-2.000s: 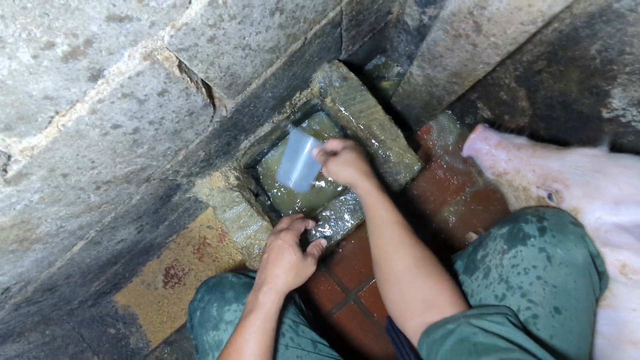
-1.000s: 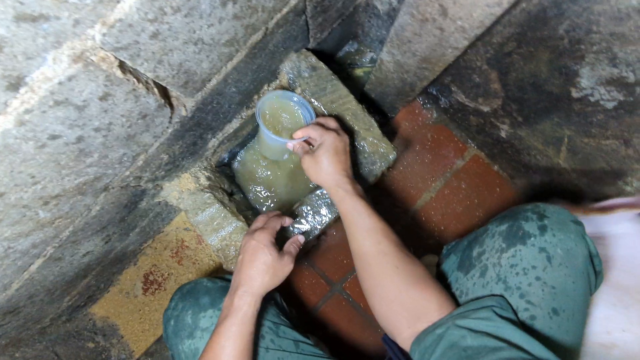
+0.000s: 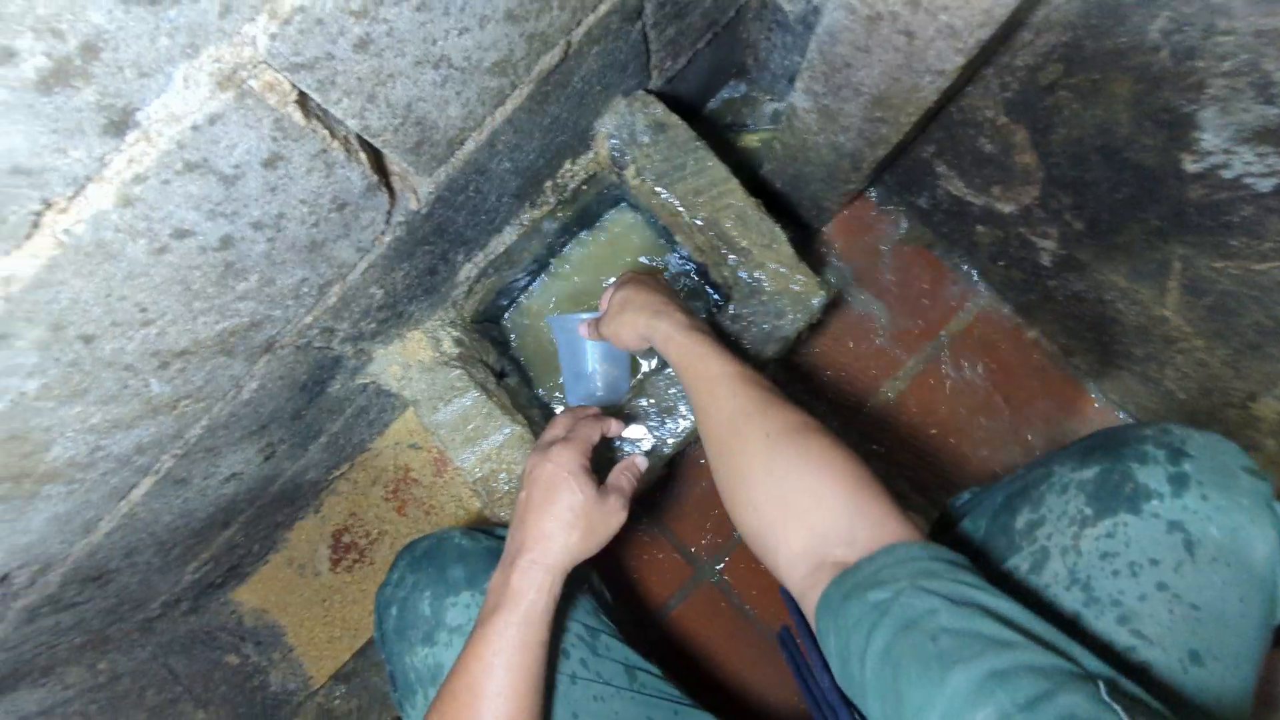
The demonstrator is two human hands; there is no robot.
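My right hand [image 3: 640, 312] grips the rim of a translucent plastic cup [image 3: 592, 368], which is tilted inside a small concrete trough [image 3: 730, 225]. Murky yellowish water [image 3: 600, 262] fills the trough around and behind the cup. At the trough's near edge, my left hand [image 3: 572, 492] rests with thumb and fingers apart, by the wet, shiny front rim [image 3: 655, 415]. It holds nothing that I can see. The cup's bottom lies just above the left fingertips. What is inside the cup is hidden from this side.
A rough concrete block wall [image 3: 250, 200] rises on the left, against the trough. Wet red floor tiles [image 3: 930, 340] lie to the right, below a dark stained wall [image 3: 1110, 200]. A yellowish patch [image 3: 360, 540] with reddish spots is at lower left. My knees flank the trough's near side.
The cup was upright with murky water in it one second ago; now it is tilted and nearer my left hand. The pinkish animal body at the right has left the view.
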